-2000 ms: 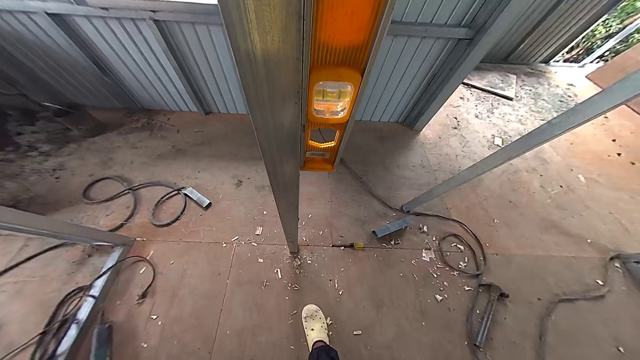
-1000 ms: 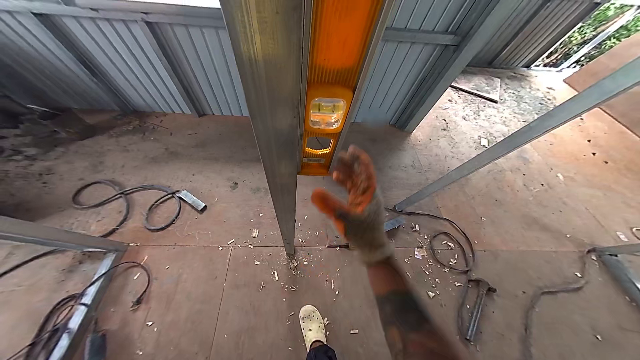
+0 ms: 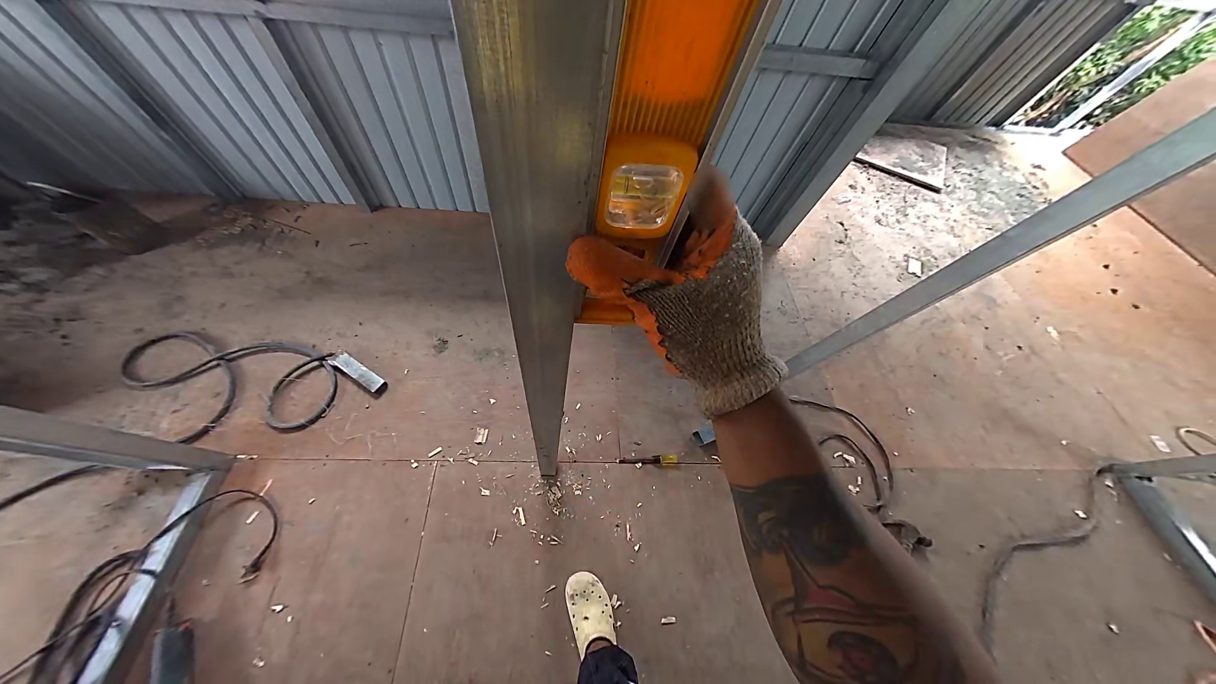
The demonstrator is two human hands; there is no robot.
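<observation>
An orange spirit level (image 3: 673, 76) stands upright along the right side of a vertical metal post (image 3: 546, 218), with its vial window in view. My right hand (image 3: 698, 294), in a knitted glove with orange coating, is closed around the level's lower end, just below that window. The thumb lies across the front near the post's edge, and the other fingers wrap the far side. The foot of the post meets the floor among wood chips. My left hand is not in view.
Black cables (image 3: 223, 366) lie coiled on the panel floor at left and right. A short metal offcut (image 3: 359, 373) rests by the left coil. A yellow-and-black screwdriver-like tool (image 3: 655, 460) lies right of the post. A diagonal metal brace (image 3: 1007, 237) crosses the right side.
My right hand, absent two seconds ago and beside the level with fingers apart one second ago, has moved up onto the level's lower end and taken hold of it.
</observation>
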